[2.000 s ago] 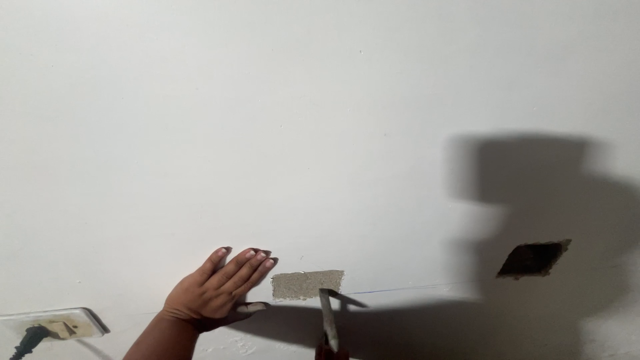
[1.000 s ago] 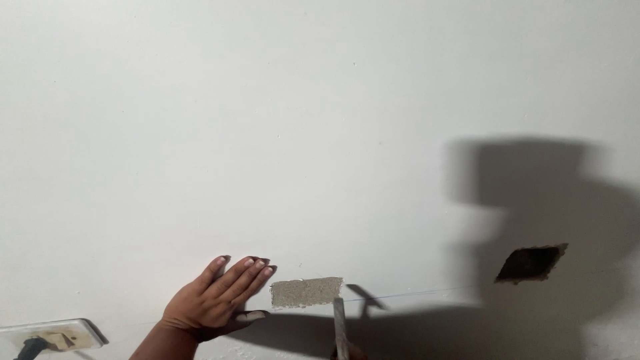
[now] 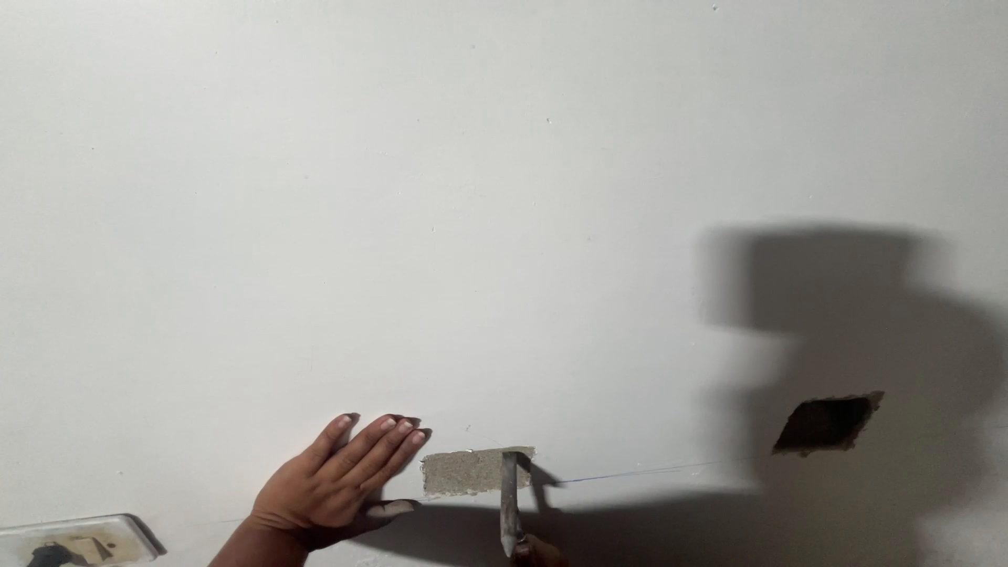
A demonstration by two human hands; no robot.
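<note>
My left hand [image 3: 327,484] lies flat on the white painted wall [image 3: 472,236], fingers pointing up and right, holding nothing. Just right of its fingertips is a rectangular patch of exposed grey plaster [image 3: 461,472] with rough edges. At the bottom edge my right hand [image 3: 539,551], only partly in view, grips a narrow grey metal tool [image 3: 509,500], whose exact kind I cannot tell. The tool's upper end lies over the right part of the patch. A thin blue line [image 3: 630,474] runs from the patch towards the right.
Further right, a dark four-sided hole [image 3: 827,424] with ragged edges opens in the wall. An outlet plate [image 3: 142,539] with a black plug [image 3: 49,554] in it is at the lower left. A large shadow covers the wall's right side.
The tool's upper end has shifted from the patch's lower right corner, where it was a second ago, up onto the patch's right part. My left hand stays beside the patch.
</note>
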